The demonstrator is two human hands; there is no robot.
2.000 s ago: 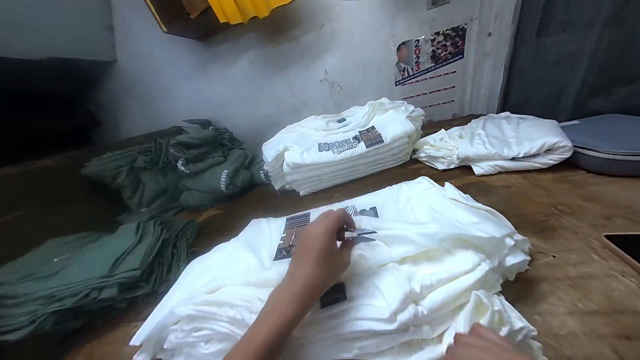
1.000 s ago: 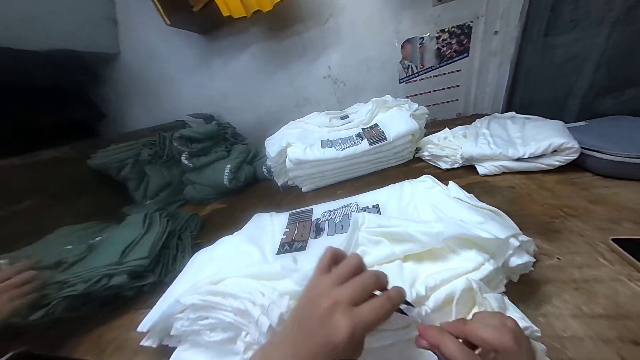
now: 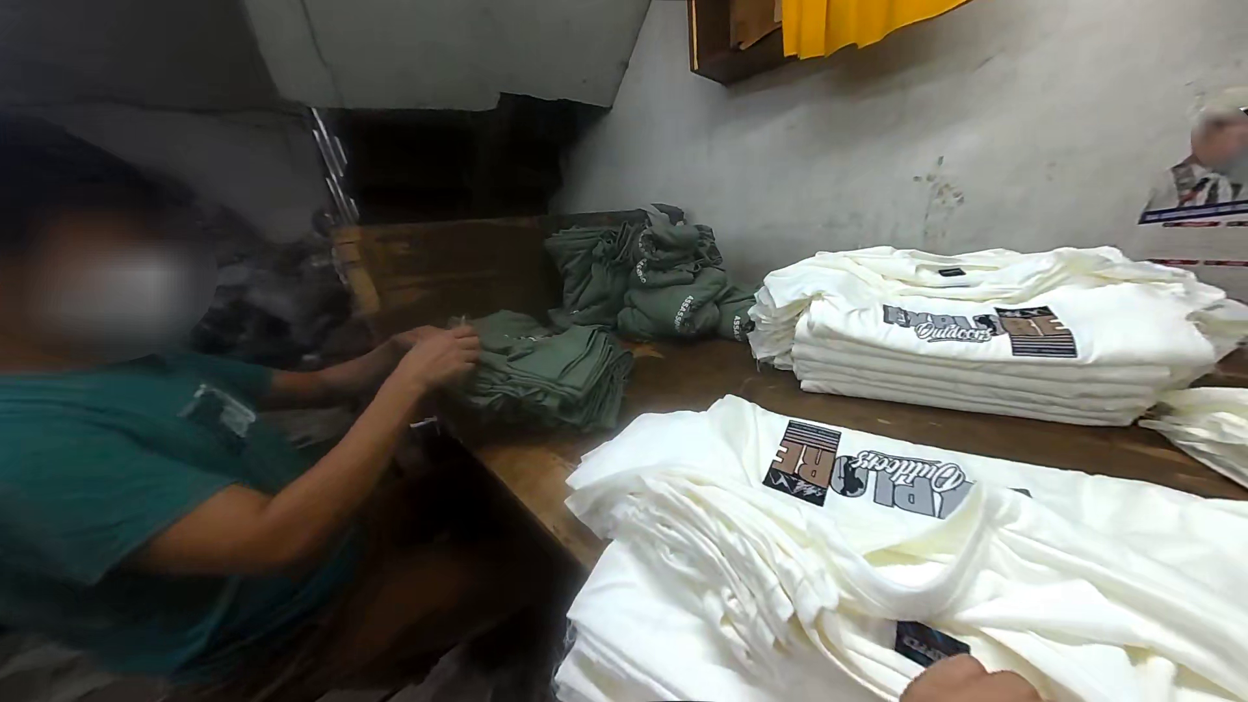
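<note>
A pile of white T-shirts (image 3: 682,575) with a printed chest design lies in front of me, spread unevenly, with a collar and a dark neck label (image 3: 931,643) showing. Only the knuckles of one hand, which looks like my left hand (image 3: 970,680), show at the bottom edge, against the white cloth just below that label. Its fingers and anything in them are hidden. My right hand is out of view. Behind the pile stands a neatly folded stack of white T-shirts (image 3: 975,375).
On the left a co-worker in a teal shirt (image 3: 107,458) has both hands (image 3: 439,356) at a stack of folded green garments (image 3: 565,375). More green garments (image 3: 673,283) are heaped by the wall. The wooden table's (image 3: 536,478) left edge runs beside the white pile.
The view has swung left, bringing the co-worker into sight. My right hand has left the frame, and the dark-tipped tool seen at my left hand one second ago no longer shows.
</note>
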